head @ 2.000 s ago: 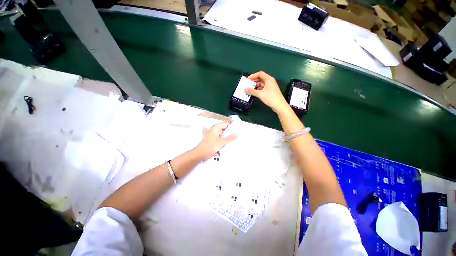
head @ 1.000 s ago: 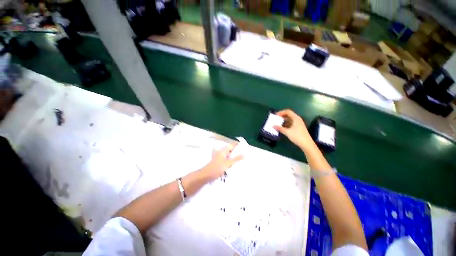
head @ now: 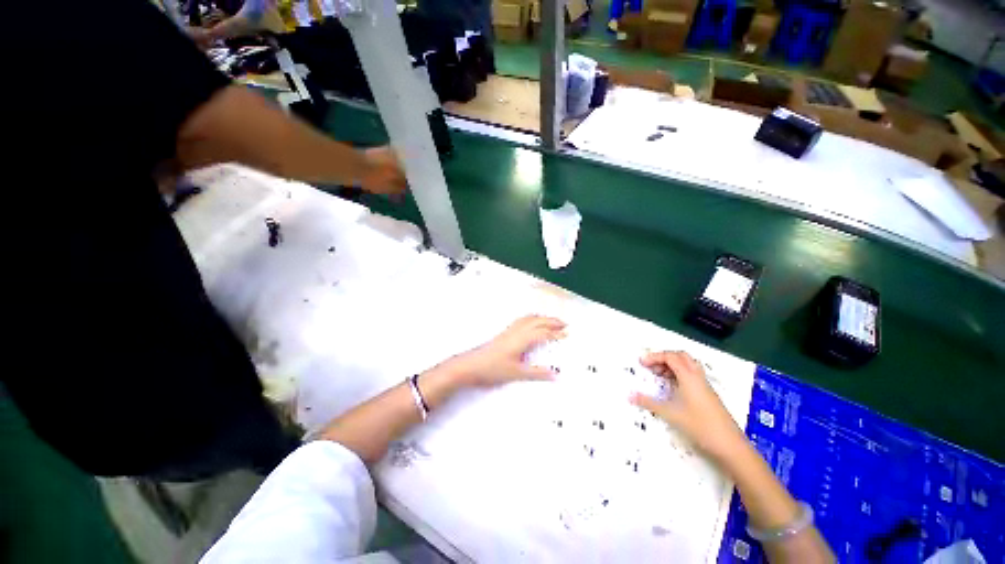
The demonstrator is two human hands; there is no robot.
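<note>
A white label sheet (head: pixel 601 424) with small dark marks lies on the white bench in front of me. My left hand (head: pixel 512 355) is at its upper left, thumb and fingers apart, with nothing visibly held. My right hand (head: pixel 683 402) is at its upper right, thumb and forefinger spread around a white patch; whether it grips the sheet or a label is unclear. Two black product boxes with white labels on top, one nearer (head: pixel 728 289) and one farther right (head: pixel 856 317), sit on the green conveyor beyond my right hand.
A white paper piece (head: pixel 561 234) lies on the conveyor belt (head: pixel 650 242). A grey metal post (head: pixel 408 132) stands at the bench edge. A person in black (head: pixel 99 242) stands close at left, one arm reaching towards the belt. A blue printed sheet (head: pixel 860 474) lies at right.
My right hand has left the nearer box and come back over the bench. Both boxes appear farther right. A white piece now lies on the belt. The view has turned left, showing the person in black.
</note>
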